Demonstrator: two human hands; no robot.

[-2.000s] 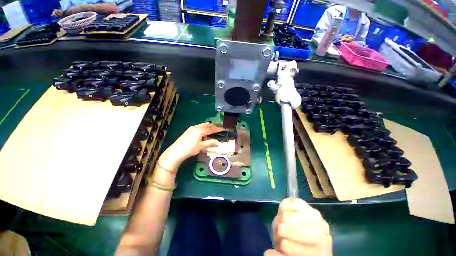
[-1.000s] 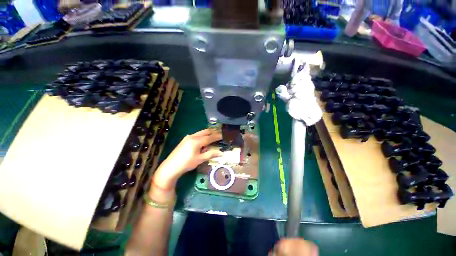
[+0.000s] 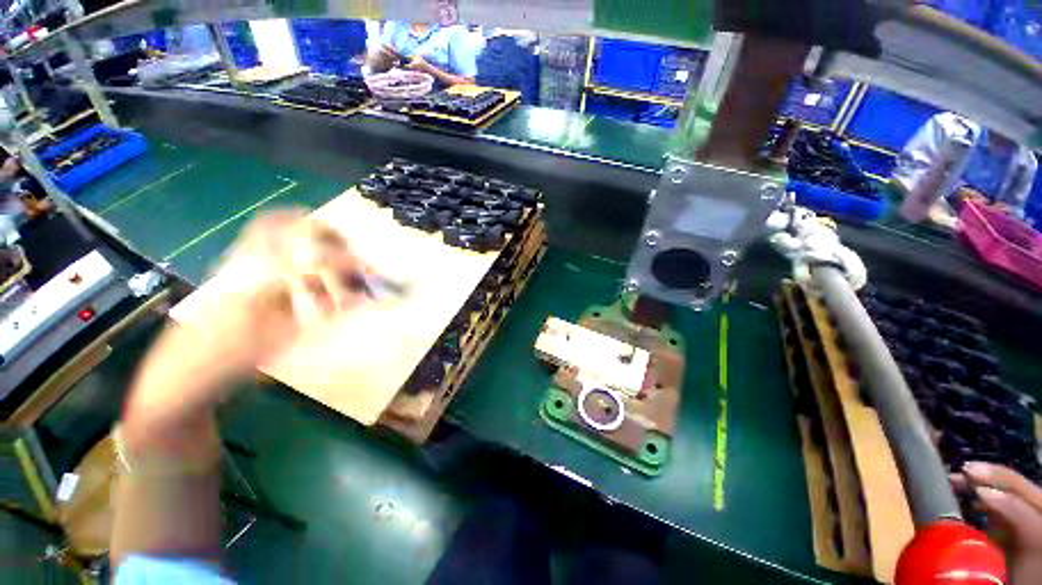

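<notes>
My left hand, motion-blurred, is over the bare cardboard sheet of the left stack, with a dark blurred black moulded part at its fingertips. The pale fixture on the press base holds no black part. The press head stands above and behind it. The lever slants down to its red knob. My right hand, cut off by the right edge, is beside the lever, off the knob, its fingertips at black parts of the right stack; its grip is unclear.
Rows of black parts lie on the far end of the left stack. The right stack is right of the press. A white ring lies at the base's front. Blue bins, a pink basket and other workers are beyond.
The view has swung left. My left hand has moved from the fixture to over the left stack with the dark part. My right hand has left the lever end and is at the right stack.
</notes>
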